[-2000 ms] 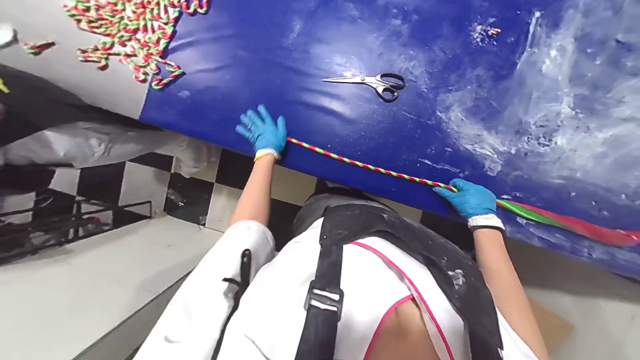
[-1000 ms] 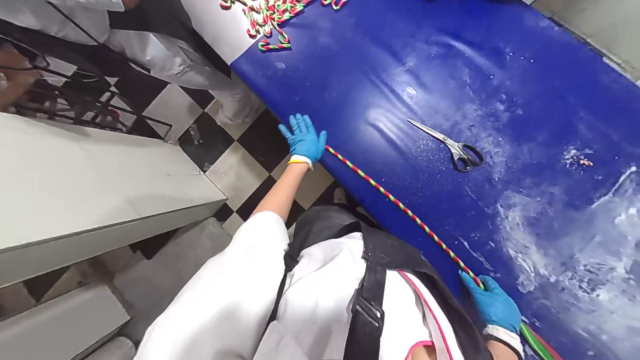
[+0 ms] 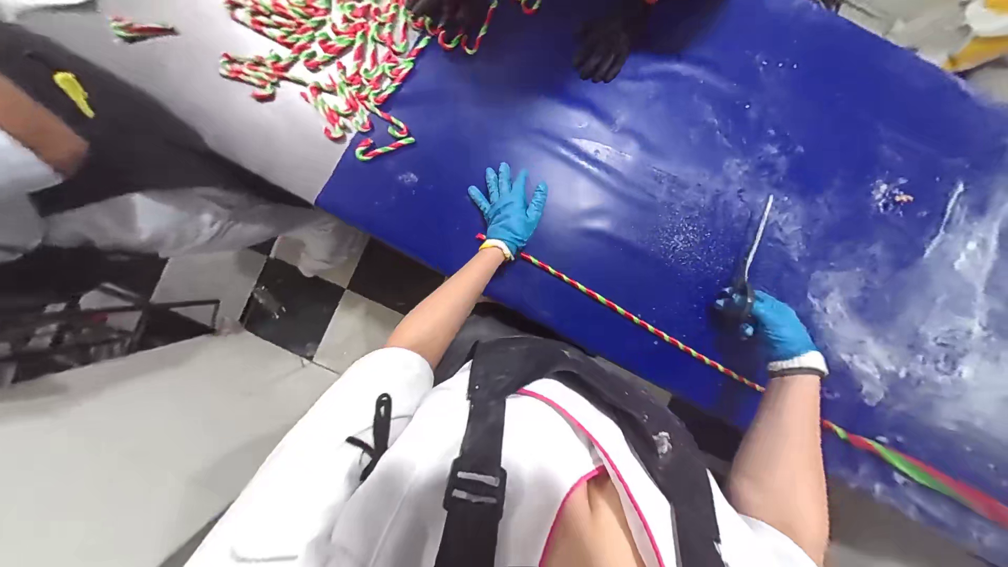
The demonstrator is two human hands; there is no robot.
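My left hand (image 3: 512,211), in a blue glove, lies with fingers spread at the left end of a twisted red, green and pale candy rope (image 3: 630,316). My right hand (image 3: 780,324), gloved in blue too, grips the black handles of metal scissors (image 3: 757,240), whose blades point away from me. The rope runs along the near edge of the blue table cover (image 3: 598,173). It passes under my right forearm and joins a thicker red and green candy strand (image 3: 913,465) at the lower right.
Many small candy canes (image 3: 354,59) are piled at the upper left on a white surface. Another person's black-gloved hands (image 3: 605,49) are at the table's far side. A person in white trousers (image 3: 189,220) stands at the left. White powdery smears (image 3: 929,315) mark the cover at the right.
My right hand has left the rope and picked up the scissors, which lay on the blue cover before. Black-gloved hands have come into view at the top. My left hand stays at the rope's left end.
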